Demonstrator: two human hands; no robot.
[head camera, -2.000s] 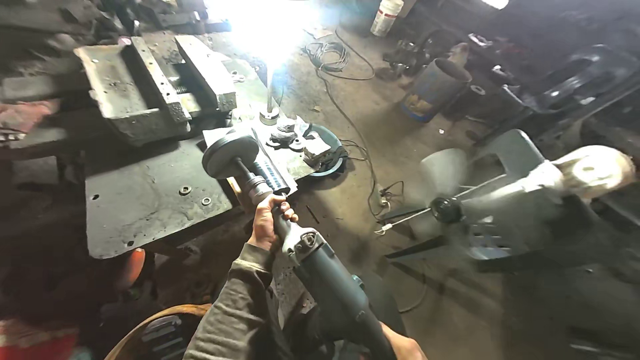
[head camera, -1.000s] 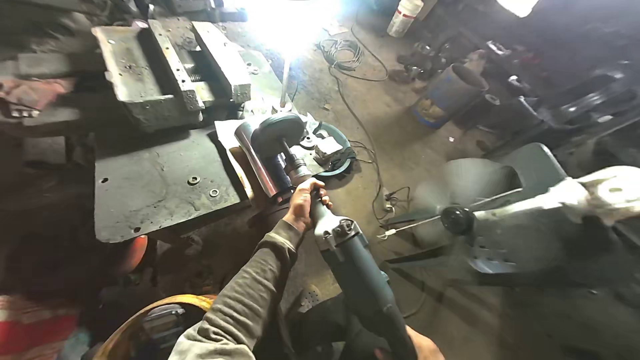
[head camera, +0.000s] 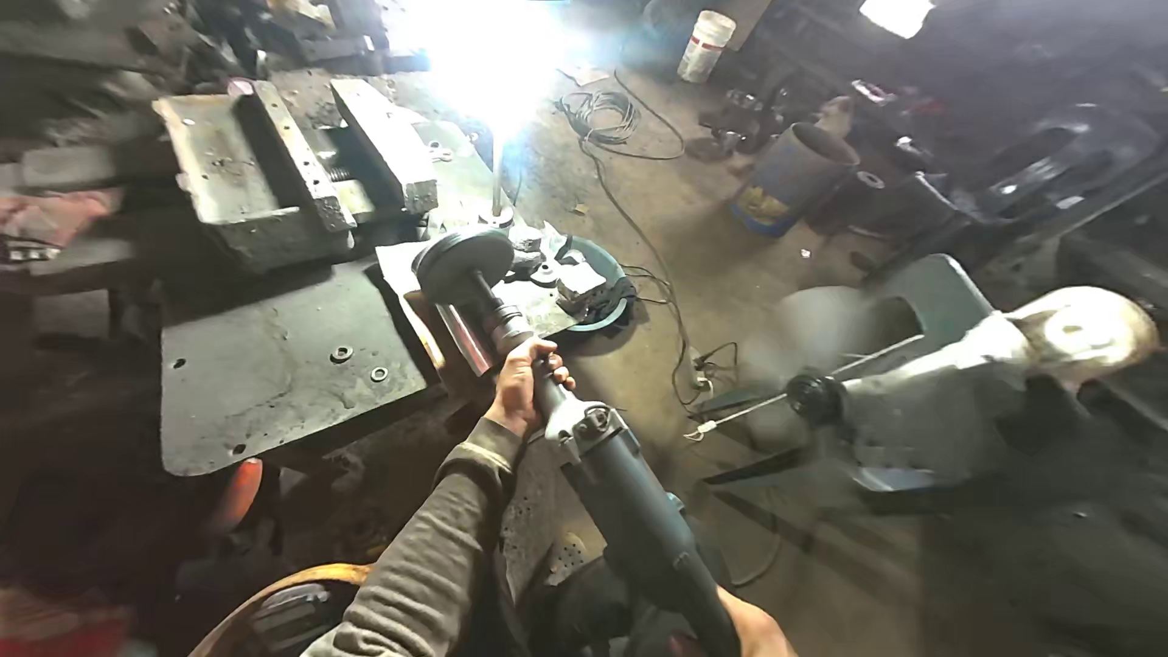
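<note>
A long straight grinder (head camera: 630, 493) with a dark body runs from the lower middle up toward the bench. My left hand (head camera: 529, 388) is closed around its narrow neck. At the rear, my right hand (head camera: 753, 625) is on the handle, mostly cut off by the bottom edge, with its fingers hidden. The round wheel (head camera: 465, 265) on the grinder's shaft is beside a shiny metal cylinder (head camera: 465, 338), overlapping it in view; whether they touch cannot be told.
A heavy machine vise (head camera: 319, 182) and two washers (head camera: 341, 354) are on a steel plate (head camera: 274, 383). Behind the wheel stands a round tray (head camera: 607, 265) of parts. A fan (head camera: 817, 397) with blurred blades stands at right. Cables (head camera: 630, 210) cross the floor near a bucket (head camera: 794, 178).
Two seconds ago the wheel covered much of the metal cylinder; it has since shifted relative to it, and more of the cylinder showed one second ago. Both hands have stayed on the grinder.
</note>
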